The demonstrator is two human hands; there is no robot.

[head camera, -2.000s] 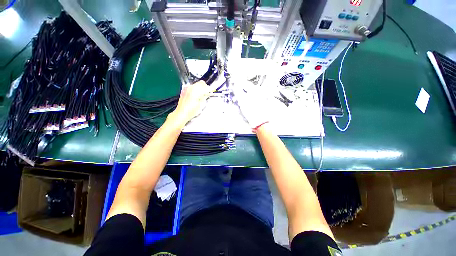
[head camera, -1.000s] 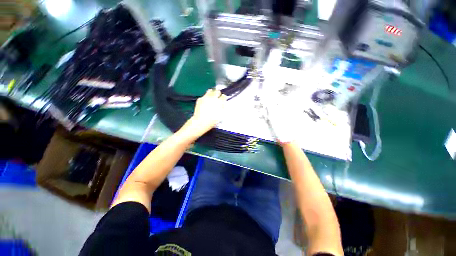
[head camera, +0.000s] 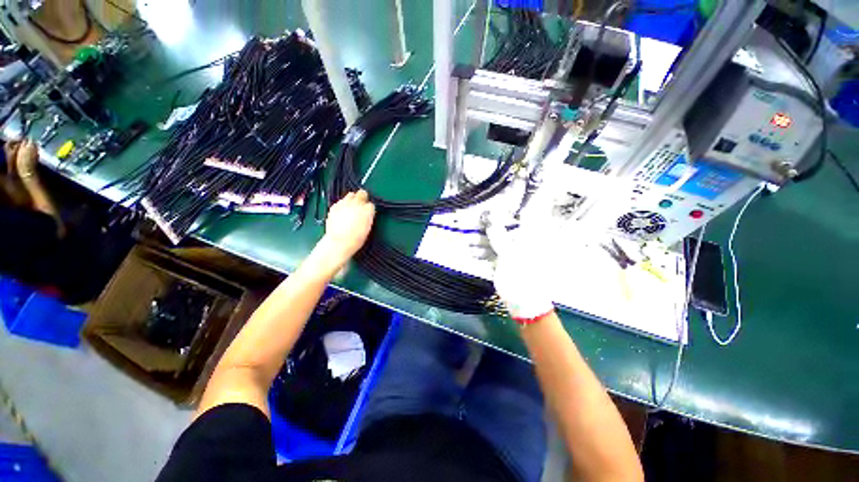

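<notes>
The black cable bundle [head camera: 424,281] curves left of the machine, its tied part at the upper left and its cut ends near my right wrist. My left hand [head camera: 348,226] is bare, its fingers curled on the bundle's left side. My right hand [head camera: 524,268] wears a white glove and is over the white base plate [head camera: 617,306], below the machine head [head camera: 556,127]. A thin dark cable runs to its fingertips; whether they grip it is unclear against the glare. The silver machine frame [head camera: 509,87] stands behind.
A loose black cable pile [head camera: 254,132] with white bands lies left. The control box [head camera: 678,193], grey controller [head camera: 761,127] and phone [head camera: 707,273] are right. Small dark tweezers or pliers [head camera: 617,252] lie on the plate. Another person's hand [head camera: 24,155] shows far left. A cardboard box [head camera: 170,315] sits below.
The view has turned left. My left hand has moved left from the plate's edge onto the bundle. My right hand has come down and left from under the machine head.
</notes>
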